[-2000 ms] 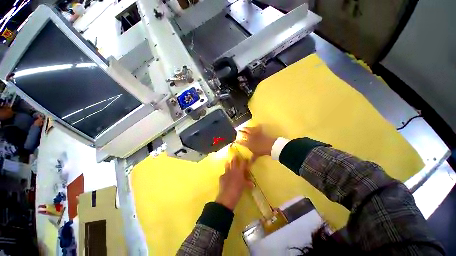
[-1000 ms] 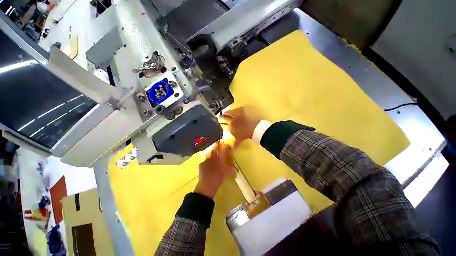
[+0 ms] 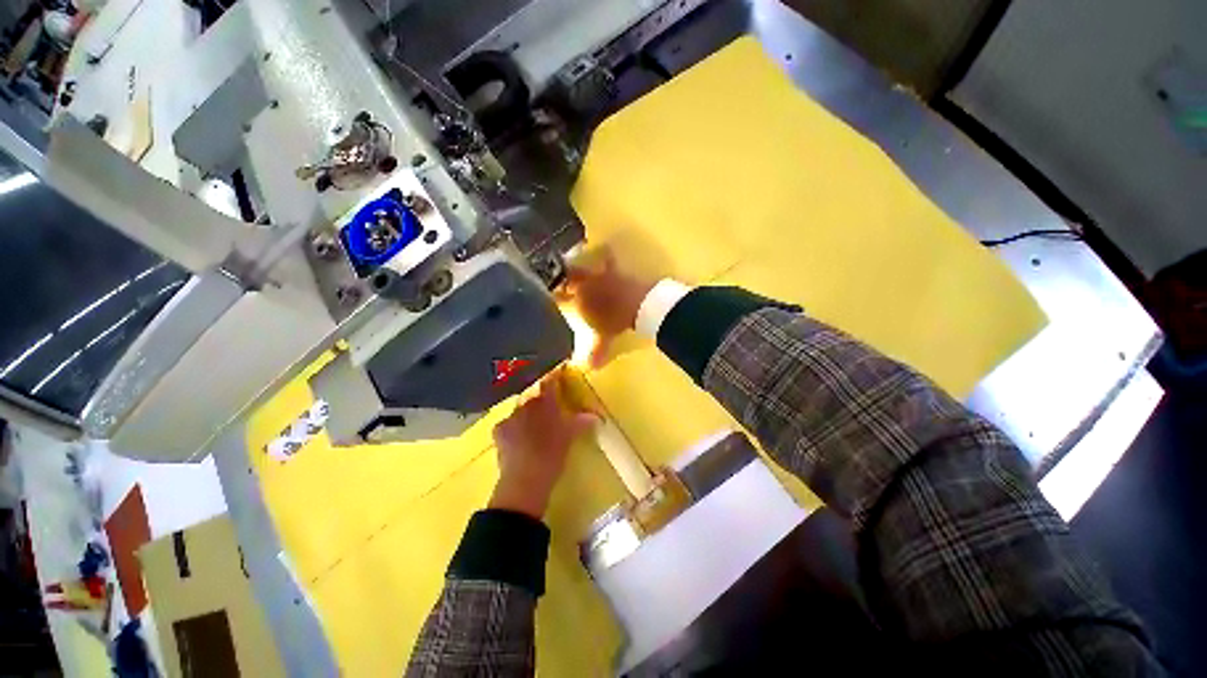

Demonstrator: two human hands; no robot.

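Note:
A yellow garment panel [image 3: 847, 219] lies spread under the sewing machine head [image 3: 470, 347], with a thin seam line across it. My left hand [image 3: 534, 444] rests on the panel at the far end of a narrow pale yellow strip [image 3: 622, 460] on the brass-coloured guide [image 3: 658, 506]. My right hand [image 3: 606, 294] is beside the lit needle area, to the right of the head, and is blurred. The fingertips of both hands are partly lost in the glare, so whether they pinch the fabric cannot be told.
The control screen [image 3: 80, 291] is at the left edge. A tan panel with a dark brown square [image 3: 205, 645] and a rust-brown swatch [image 3: 127, 534] lie on the white table at lower left. A black cord [image 3: 1032, 237] crosses the metal table at right. A white plate [image 3: 702, 559] is near me.
The view has shifted, so the machine and panel sit further left and the screen is mostly cut off. More of the seam line shows. Both hands stay by the needle area.

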